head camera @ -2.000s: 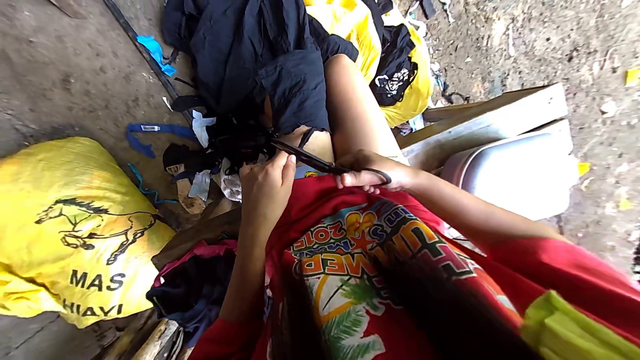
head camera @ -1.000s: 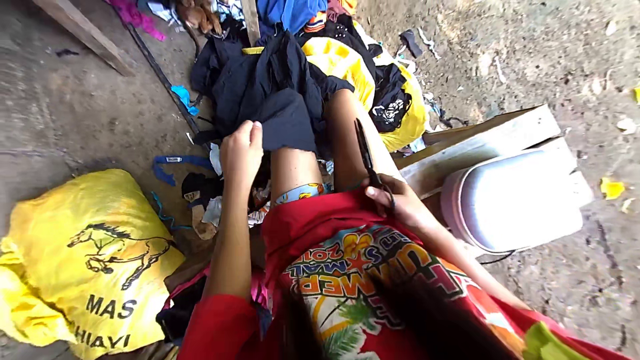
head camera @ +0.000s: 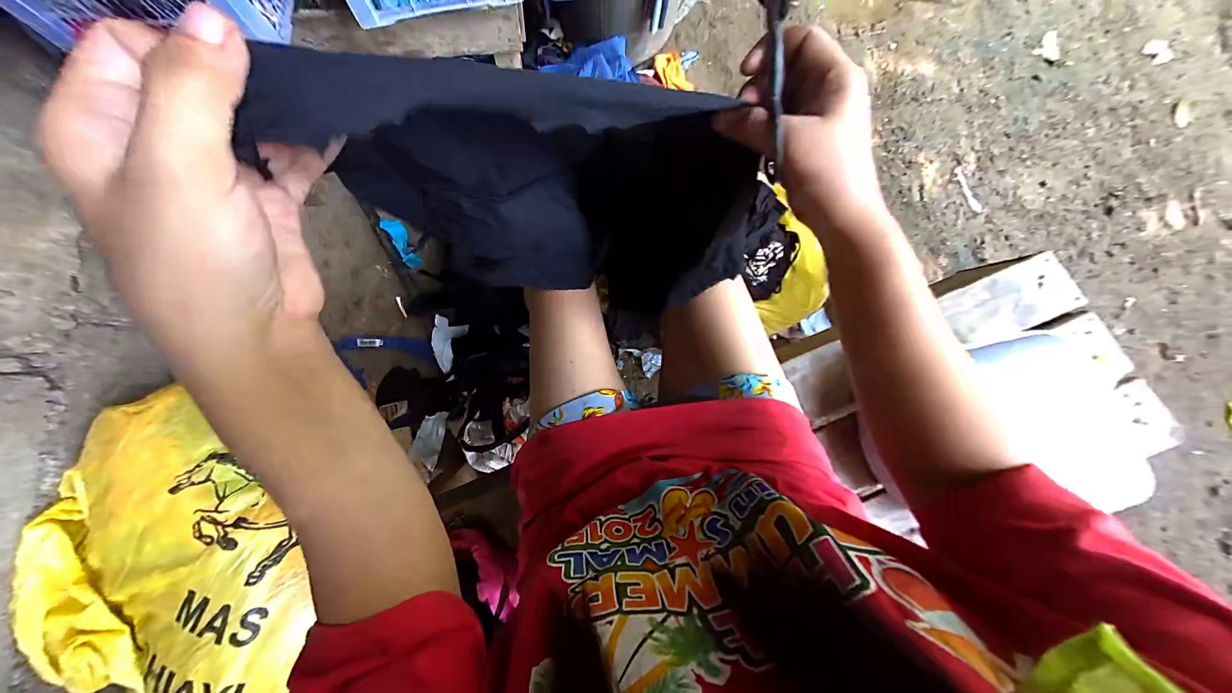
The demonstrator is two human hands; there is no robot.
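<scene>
A black cloth garment [head camera: 481,192] is stretched between my two raised hands, above my knees. My left hand [head camera: 192,164], at the upper left, grips one end of its edge between thumb and fingers. At the upper right my right hand [head camera: 808,115] pinches the other end. A dark, narrow tool [head camera: 778,77], probably scissors, is also in my right hand and points down past the fingers; its upper part is cut off by the frame. The lower folds of the garment hang over my shins.
A yellow bag [head camera: 212,539] printed with a horse lies at lower left. Wooden planks [head camera: 1011,298] with a shiny rounded object [head camera: 1049,414] are on the right. Plastic crates [head camera: 404,10] stand at the top. Cloth scraps [head camera: 481,385] and another yellow bag [head camera: 804,279] lie around my legs.
The black garment has risen from my legs, now spread between both hands. My left hand has moved up and left, my right hand up with the dark tool.
</scene>
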